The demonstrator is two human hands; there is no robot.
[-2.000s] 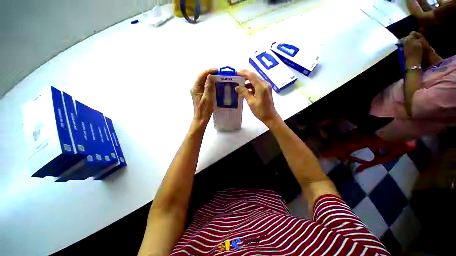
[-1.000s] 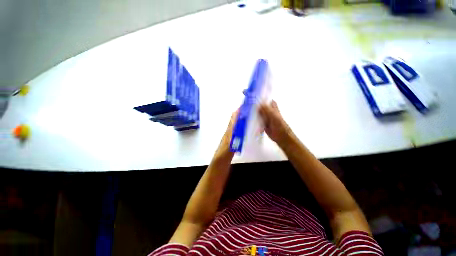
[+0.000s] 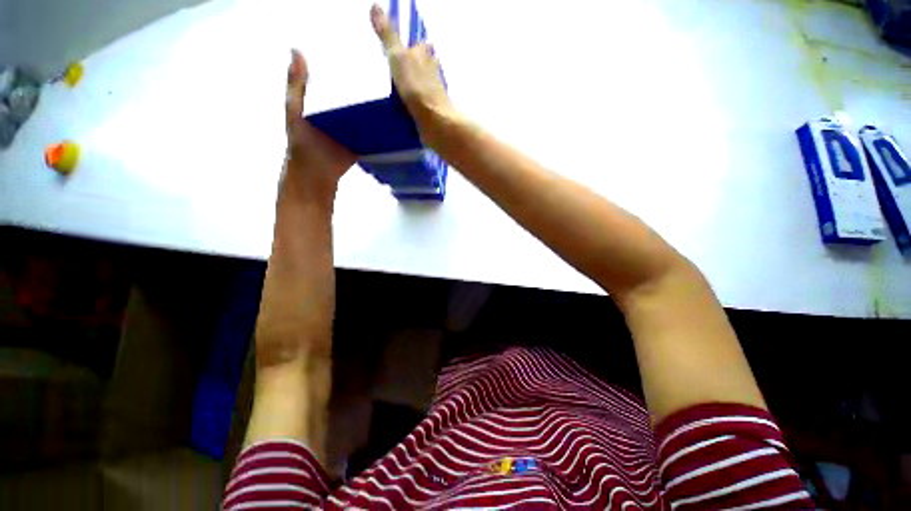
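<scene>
A stack of slim retail boxes point(image 3: 365, 125) stands on the white table ahead of me, left of centre. Its blue sides and dark blue ends show, and its top is cut off by the picture's upper edge. My left hand point(image 3: 312, 135) is against the stack's left side, with one digit pointing up. My right hand point(image 3: 415, 82) lies against the blue sides on the right, fingers spread. The stack is between both hands. The white box face blends into the bright table, and part of each hand's contact is hidden.
Two loose retail boxes, one nearer point(image 3: 845, 185) and one cut by the right edge point(image 3: 889, 160), lie on the white table point(image 3: 599, 170). A small orange-yellow item point(image 3: 62, 157) and a smaller yellow one point(image 3: 73, 74) are at the left. The table's front edge curves below my forearms.
The box that was between my hands has moved left to the stack and is no longer separate. Both hands are now at the stack. The view has turned left, so the loose boxes appear farther right.
</scene>
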